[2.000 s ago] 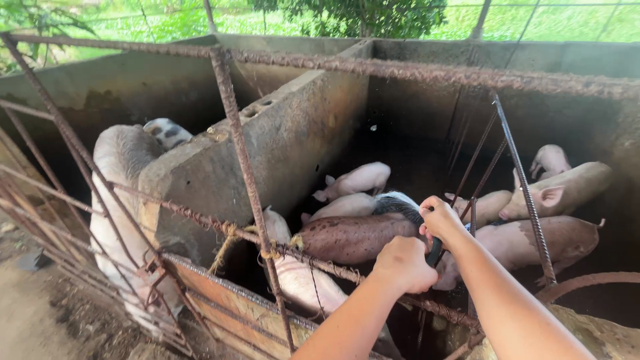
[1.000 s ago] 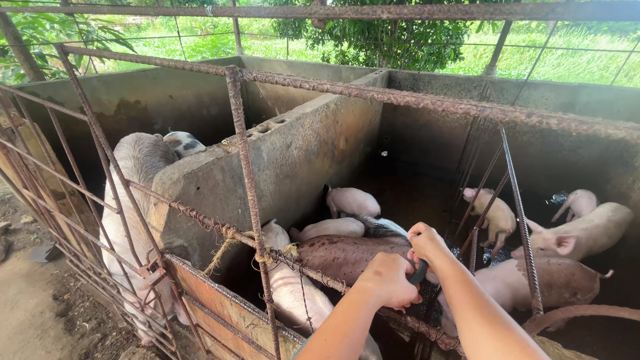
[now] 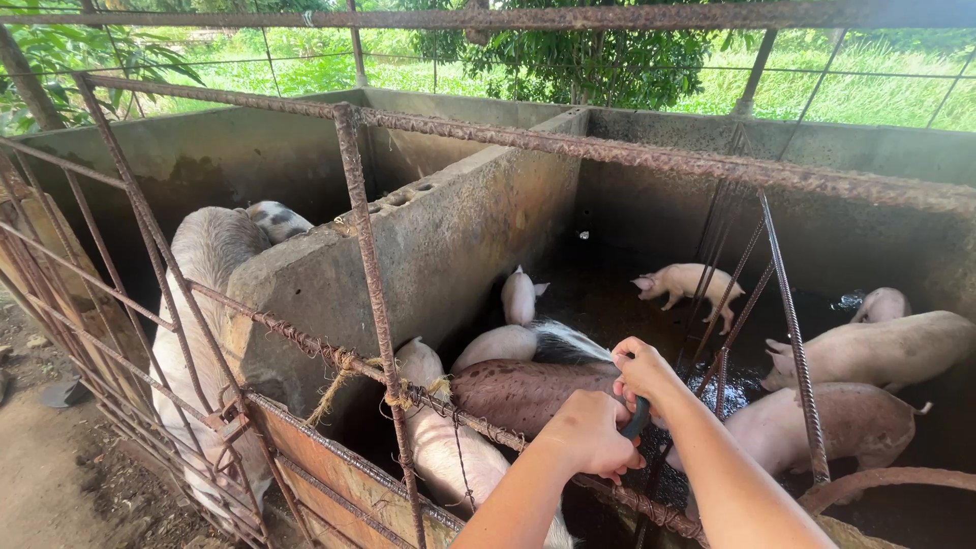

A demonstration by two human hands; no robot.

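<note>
A dark hose (image 3: 637,418) runs between my hands above the right pen. My left hand (image 3: 593,436) grips it lower down, over a rusty bar, and my right hand (image 3: 644,381) closes around it near its end. Water (image 3: 568,341) sprays from there toward the pen, away from me. Below the spray stands a reddish-brown pig (image 3: 526,393) with dark wet spots, beside a pale pig (image 3: 450,450) close to the fence. Several smaller pink pigs are farther in, one small piglet (image 3: 690,286) near the back wall.
A rusty rebar fence (image 3: 374,282) crosses in front of me. The concrete dividing wall (image 3: 457,221) separates the pens. In the left pen are a large pale pig (image 3: 206,259) and a spotted piglet (image 3: 278,221). Upright rebar (image 3: 793,335) rises right of my hands.
The small piglet at the back has moved left, away from the larger pigs on the right. Another near the dividing wall has turned. Both hands still hold the hose.
</note>
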